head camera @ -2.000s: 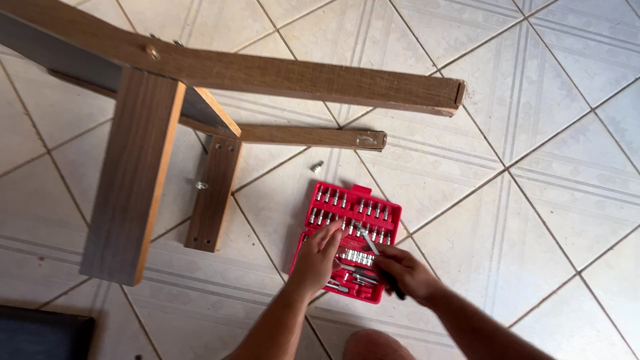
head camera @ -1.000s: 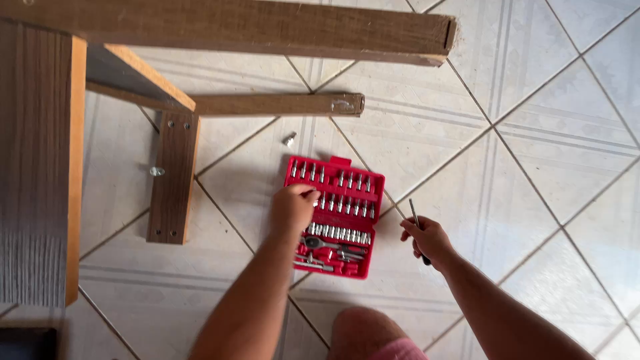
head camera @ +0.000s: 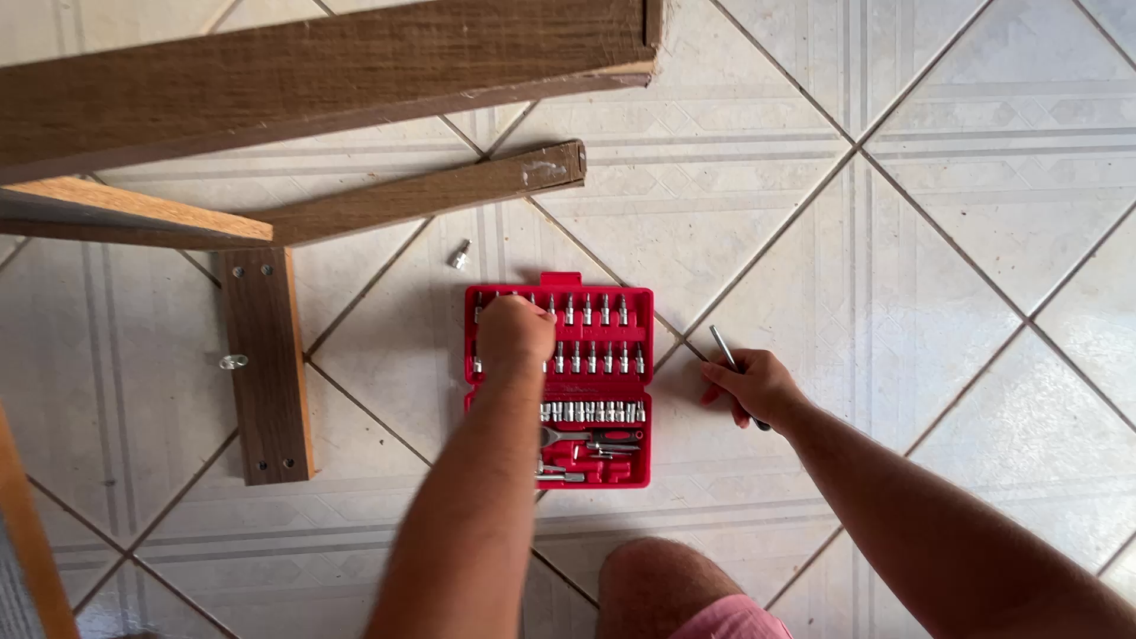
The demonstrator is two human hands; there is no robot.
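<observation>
An open red plastic socket set case lies on the tiled floor, with rows of metal bit sockets, a row of small sockets and a ratchet handle. My left hand is over the upper left rows of bits; its fingertips are hidden, so any bit between them cannot be seen. To the right of the case, my right hand holds a driver handle with a metal shaft pointing up and left. One loose bit socket lies on the floor just above the case.
Wooden furniture parts fill the left and top: a thick beam, a thinner leg and a short crosspiece with screw holes and a clear knob. My bent knee is below the case.
My right hand has moved from over the case to its right side, still holding the driver. My left hand has gone from the middle of the case up to the upper left bits.
</observation>
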